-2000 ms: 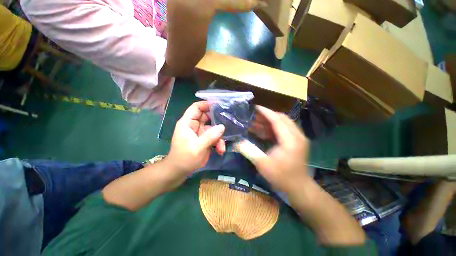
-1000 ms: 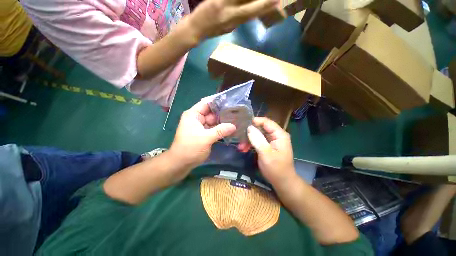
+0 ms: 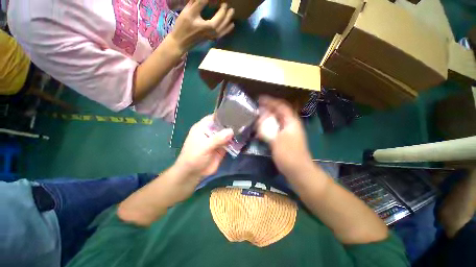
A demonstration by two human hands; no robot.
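Note:
A flat grey-brown device in a clear plastic bag [image 3: 236, 113] is held in front of me, tilted, over the near side of an open brown carton [image 3: 266, 68]. My left hand [image 3: 201, 143] grips the bag's lower left edge between thumb and fingers. My right hand [image 3: 282, 128] is blurred beside the bag's right edge, with a white cover on a finger or the thumb; its fingers are bent, and I cannot tell whether they touch the bag. The hands and bag hide part of the carton's inside.
Black cables and an adapter [image 3: 331, 109] lie right of the carton. Brown cartons [image 3: 391, 44] are piled at the far right. A cream pipe [image 3: 423, 151] juts in at right. A black keypad-like item [image 3: 381, 195] is below the bench edge. A person in pink [image 3: 78, 57] sits left.
The bagged device has turned over and back and now tilts the other way, its bag opening no longer upward. My right hand has shifted up. The other person's hand has moved left.

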